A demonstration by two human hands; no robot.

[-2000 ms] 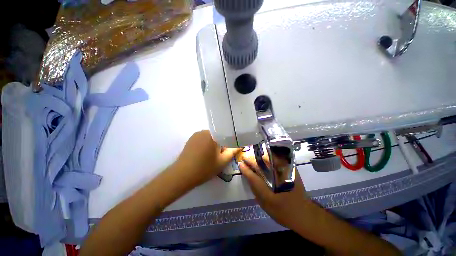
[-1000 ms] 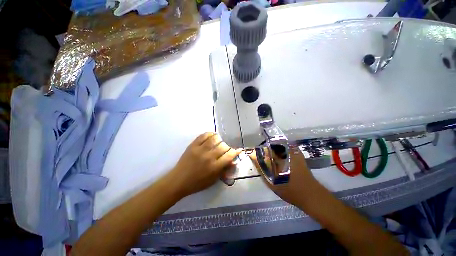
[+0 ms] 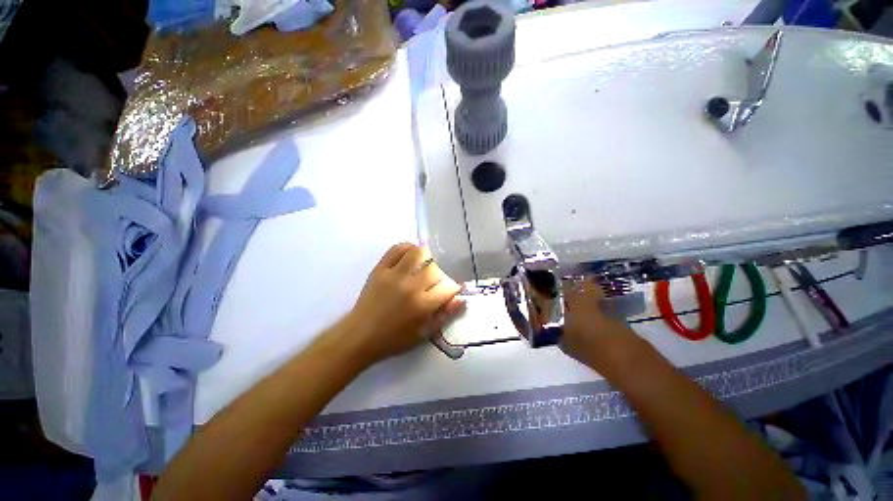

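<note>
The white sewing machine head (image 3: 627,157) fills the upper right. My left hand (image 3: 409,301) lies on the table left of the lit needle area (image 3: 487,313), palm down with fingers bent; whether cloth is under them cannot be told. My right hand (image 3: 586,318) is right of the needle area, partly hidden behind the shiny metal part (image 3: 536,303) and under the head; its fingertips are hidden. A light-blue strip (image 3: 423,64) shows behind the head's left end.
Light-blue strips (image 3: 176,254) lie heaped on a pale tray (image 3: 69,313) at left. A brown plastic-wrapped package (image 3: 255,78) is at back left. Scissors with red and green handles (image 3: 725,303), a white stick (image 3: 798,305) and small dark snips (image 3: 821,296) lie at right. A measuring tape (image 3: 460,421) edges the table.
My right hand has moved right, away from the needle area. My left hand stays beside it, fingers more bent than at first. More of the light-blue strip shows behind the head. The view has shifted slightly.
</note>
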